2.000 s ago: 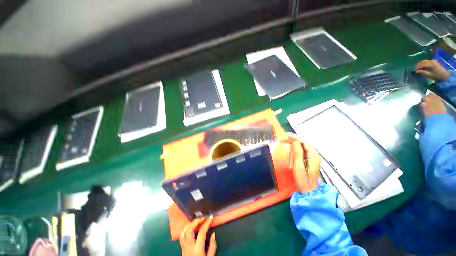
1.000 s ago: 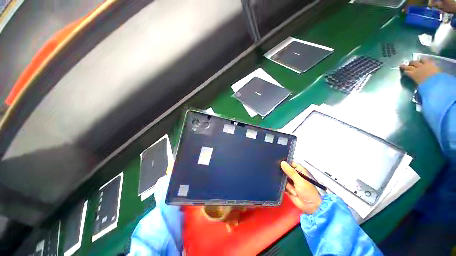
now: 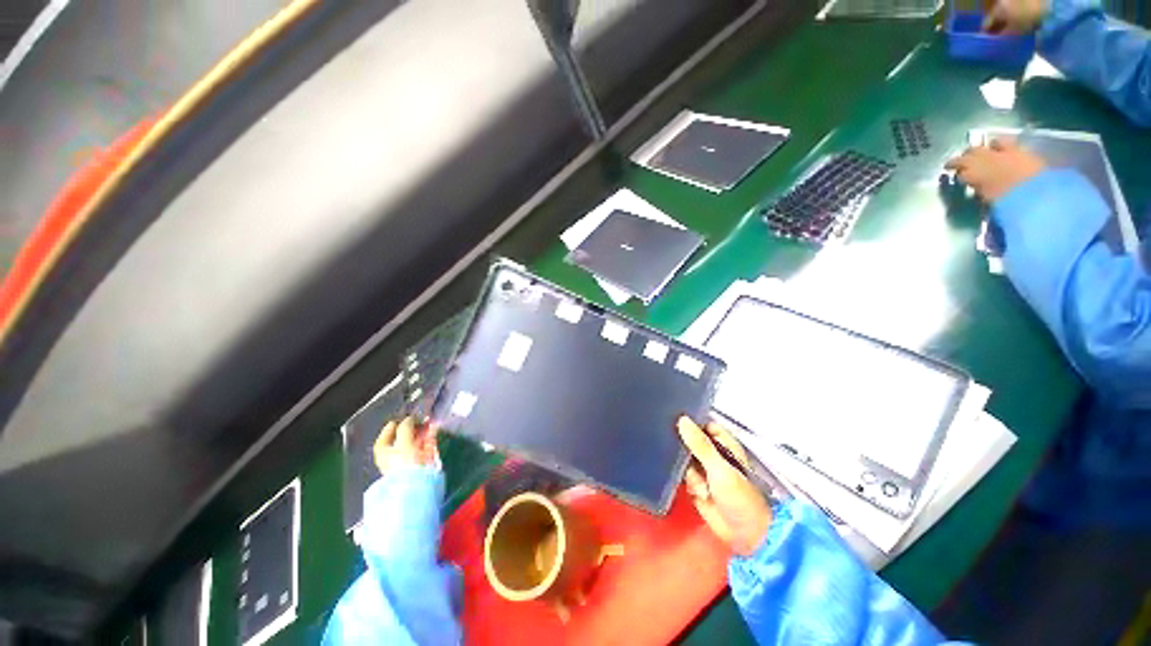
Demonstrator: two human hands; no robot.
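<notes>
A dark tablet housing (image 3: 574, 385) with pale square patches is held up, tilted, above the red-orange mat (image 3: 644, 568). My right hand (image 3: 726, 486) grips its lower right corner and also has a slim dark tool (image 3: 764, 480) between the fingers. My left hand (image 3: 407, 448) is at the housing's lower left corner, fingertips at its edge; its exact grip is hard to tell. A tan ring (image 3: 526, 546) stands on the mat below the housing.
Right of the mat lies a stack with a housing frame (image 3: 839, 398) on white sheets. Beyond it are a black gridded sheet (image 3: 829, 198) and another worker's hands and blue sleeves (image 3: 1073, 252). Housings on white sheets (image 3: 637, 252) line the far green surface.
The housing has been lifted off the mat and ring, and turned. My left hand has moved from the mat's front edge to the housing's left corner. The view has swung round.
</notes>
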